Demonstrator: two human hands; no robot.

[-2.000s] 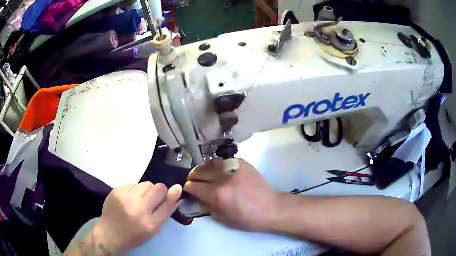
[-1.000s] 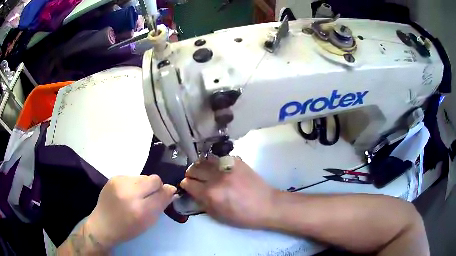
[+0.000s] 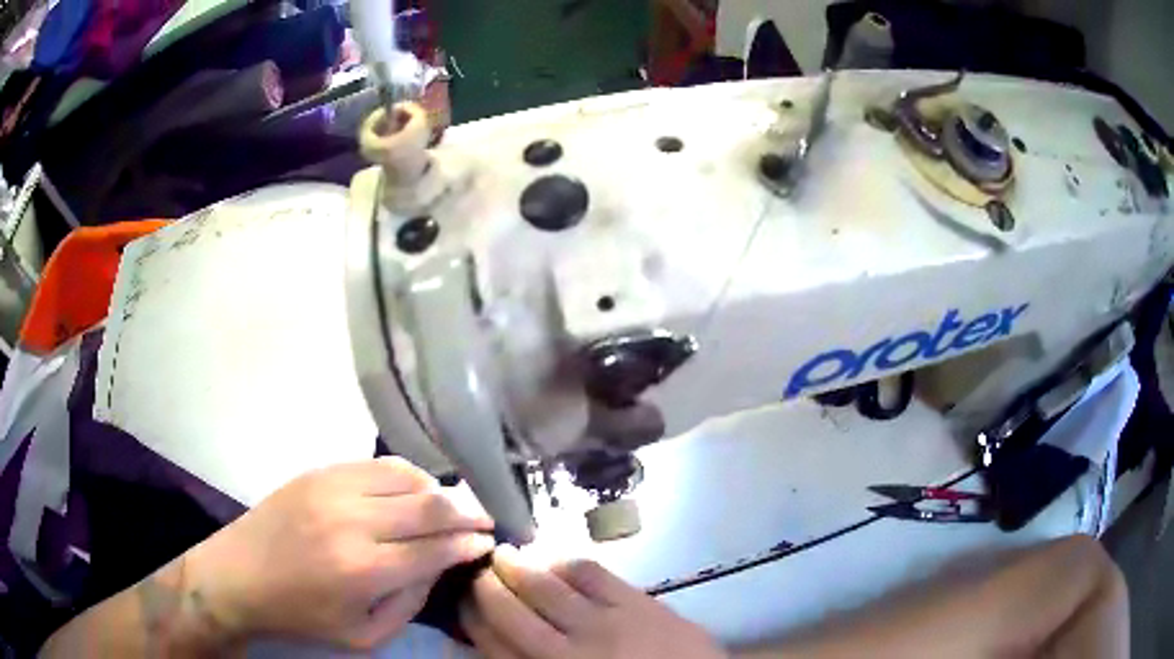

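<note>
Dark fabric is pinched between my two hands just below the sewing machine head. The rest of the dark panel hangs at the left. My left hand grips the cloth edge with thumb and fingers. My right hand holds the same cloth beside it, partly cut off by the bottom edge. The white sewing machine with blue "protex" lettering stands over them. Its needle area is bright and blurred, and the needle cannot be made out.
Red and dark thread snips lie at the right, beside a dark object. Black scissors handles show behind the machine arm. An orange bin stands at the left. Rolled cloth is heaped behind.
The view has moved closer over the machine head. My hands have shifted down relative to the machine head, and my right hand is now in front of it, lower in the picture.
</note>
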